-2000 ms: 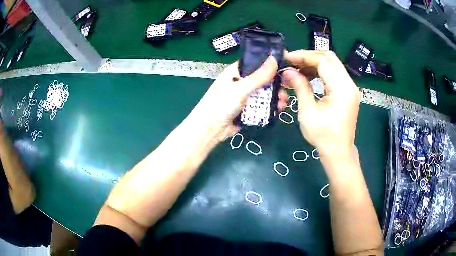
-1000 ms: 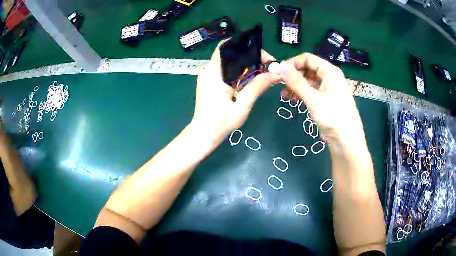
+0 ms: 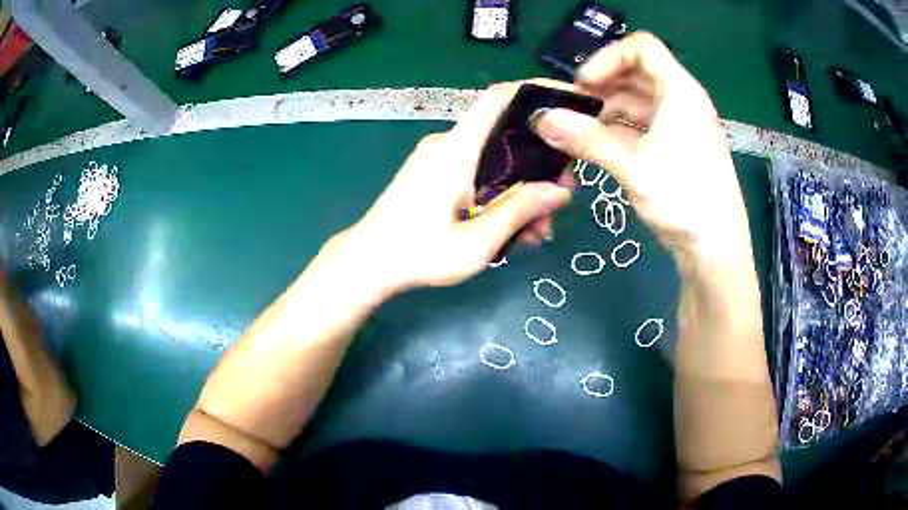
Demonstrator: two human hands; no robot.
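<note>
My left hand (image 3: 453,214) holds a black phone body (image 3: 513,149) above the worktop, tilted, its dark hollow half facing up. A thin reddish wire and a yellow-orange strip show on it. My left fingers cover its lower part, so no keypad shows. My right hand (image 3: 662,149) is at the phone's upper end, the thumb pressed on a small round component (image 3: 539,120) there, mostly hidden by the thumb. The right fingers are behind the phone's top edge. Several loose white rings (image 3: 549,292) lie on the worktop below and right of the hands.
More phone bodies (image 3: 327,40) lie on the green belt beyond the pale metal strip (image 3: 289,108). A grey post (image 3: 100,65) stands at left. A clear parts tray (image 3: 782,299) is at right. A ring pile (image 3: 96,193) and a neighbour's arm (image 3: 35,374) are at left.
The phone has turned so its hollow half faces up. My right thumb has moved from beside the phone onto its upper end. Phones on the belt have shifted left and up in view.
</note>
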